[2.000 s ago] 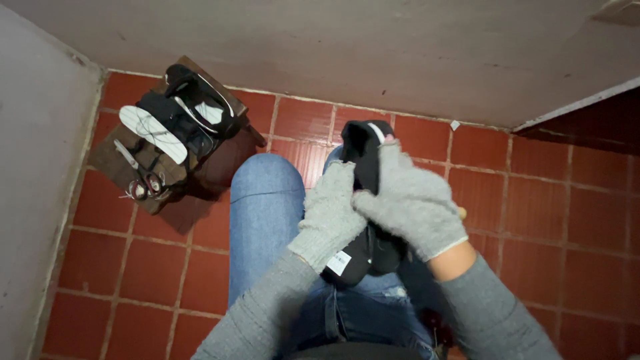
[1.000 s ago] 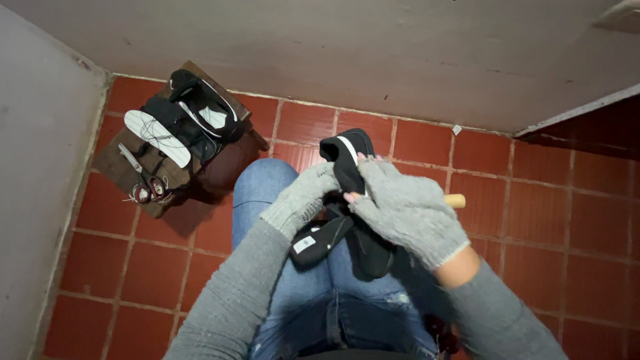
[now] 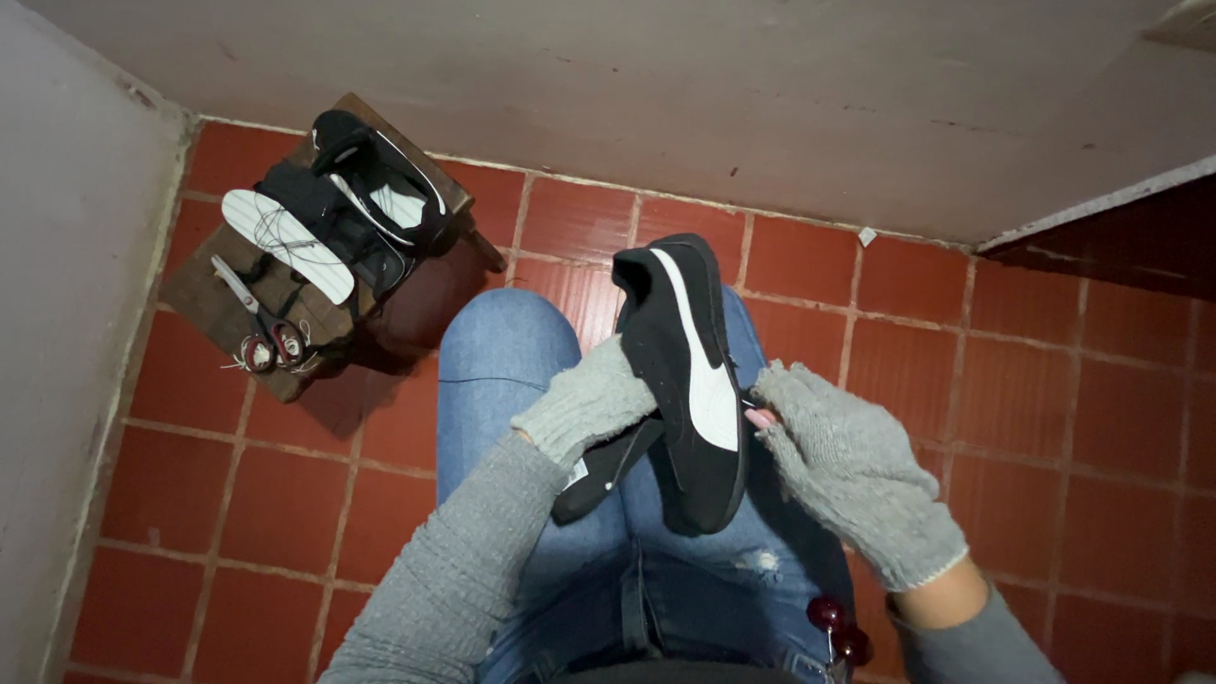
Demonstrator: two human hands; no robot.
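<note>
A black shoe [image 3: 679,380] with a white side stripe lies tilted over my lap, its side facing the camera. My left hand [image 3: 594,394], in a grey knit glove, grips it from the left, the fingers partly hidden behind the shoe. To the right, my right hand [image 3: 836,456], gloved with bare fingertips, pinches something thin and dark close to the sole edge; what it is cannot be made out clearly. A loose black shoe part [image 3: 594,484] with a small white label hangs below my left hand, over the thigh.
A wooden stool [image 3: 204,299] stands at the left by the wall. On it are scissors [image 3: 250,302] with red-and-black handles, a white insole [image 3: 285,245] with dark thread, and another black shoe [image 3: 380,180]. Dark red balls [image 3: 826,613] hang near my right hip.
The shoe has turned so its white stripe shows fully. My right hand has moved off it to the right. The pale handle seen beside my right hand earlier no longer shows.
</note>
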